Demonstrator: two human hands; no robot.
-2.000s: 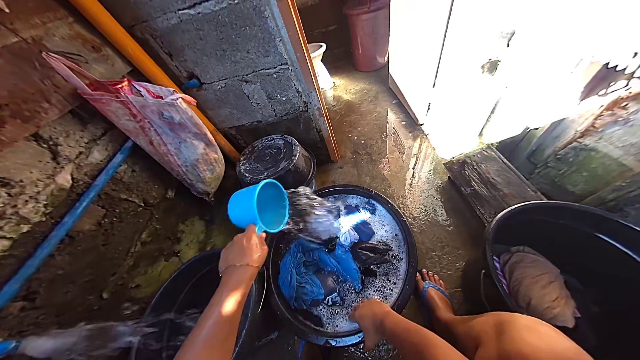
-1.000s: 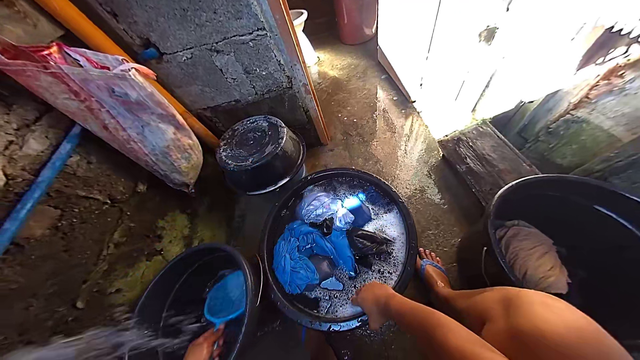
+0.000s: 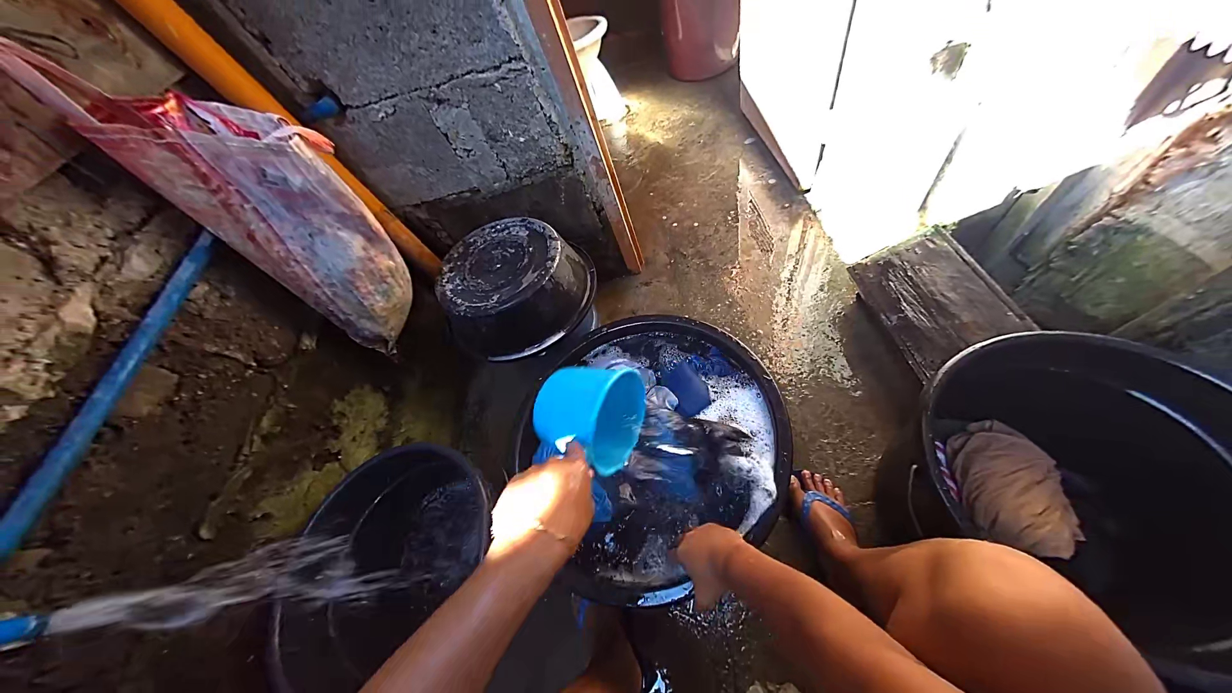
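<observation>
My left hand point(image 3: 549, 500) grips the handle of a blue plastic dipper point(image 3: 589, 416), which is tipped over a round black basin point(image 3: 782, 423). Water pours from it onto the soaked clothes point(image 3: 674, 462) among white suds point(image 3: 746, 414). My right hand point(image 3: 707, 558) rests at the near right rim of the basin; its fingers are partly hidden, so their hold is unclear. At the lower left, a stream of water point(image 3: 221, 582) from a blue pipe end point(image 3: 21, 629) runs into a black bucket point(image 3: 313, 520).
An upturned black basin point(image 3: 510, 279) lies beyond, beside a concrete block wall point(image 3: 433, 96). A stained sack point(image 3: 279, 212) hangs by an orange pipe point(image 3: 217, 63). At the right, a large black tub point(image 3: 1088, 361) holds a brown cloth point(image 3: 1015, 491). A wooden board point(image 3: 938, 294) lies near the bright door.
My left hand has brought the dipper from the bucket at the lower left to above the basin, where it now pours. My right hand has stayed by the basin's rim.
</observation>
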